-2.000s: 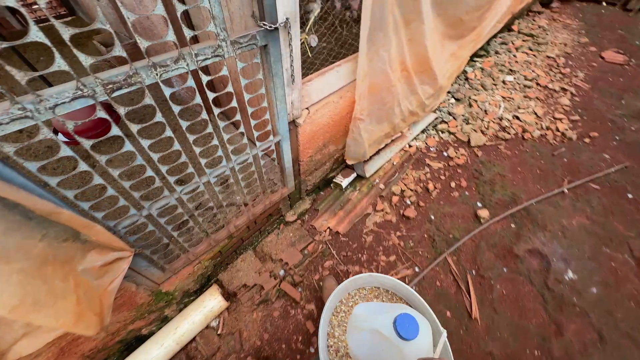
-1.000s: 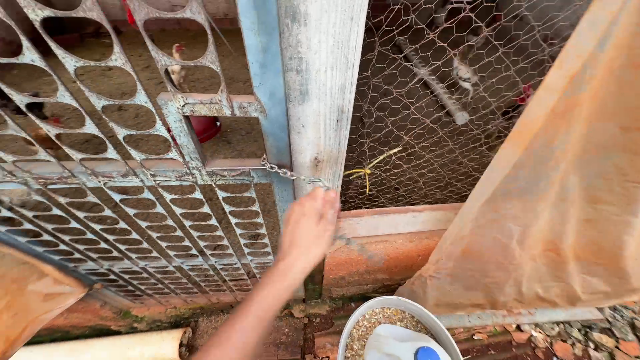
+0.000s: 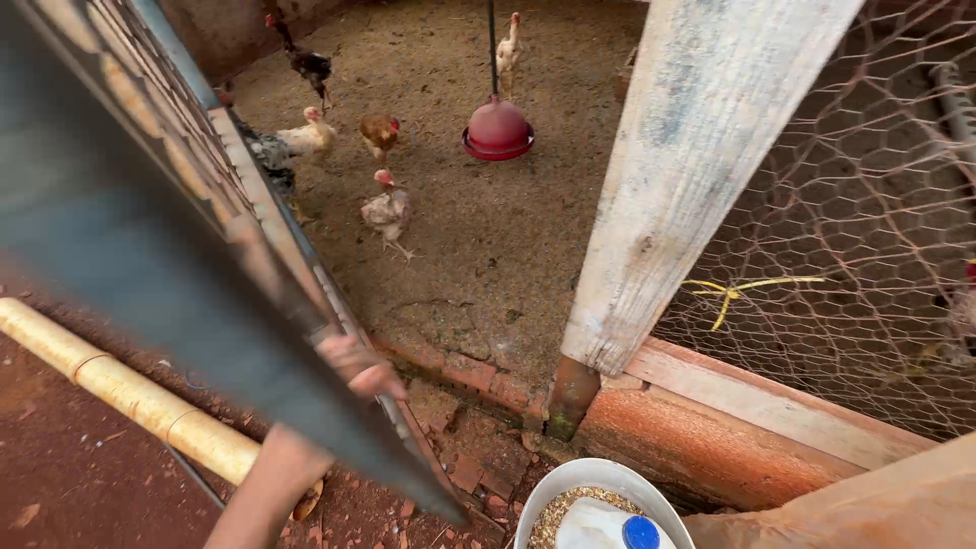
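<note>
My left hand is wrapped around the edge of the metal gate, its wrist partly behind the blurred blue-grey frame. The gate stands swung open at the left. At the bottom, a white bucket holds mixed grain and a white plastic jug with a blue cap. My right hand is not in view. Past the opening hangs a red bell-shaped poultry drinker on a dark rod.
Several chickens, one of them brown, stand inside on the litter floor. A low brick sill crosses the opening. To the right are a weathered wooden post, wire netting and a plastic sheet; a bamboo pole lies left.
One second ago my left hand was at the chain by the post and the gate was closed. Now the hand is on the gate, which has swung open leftward, and the pen's floor shows.
</note>
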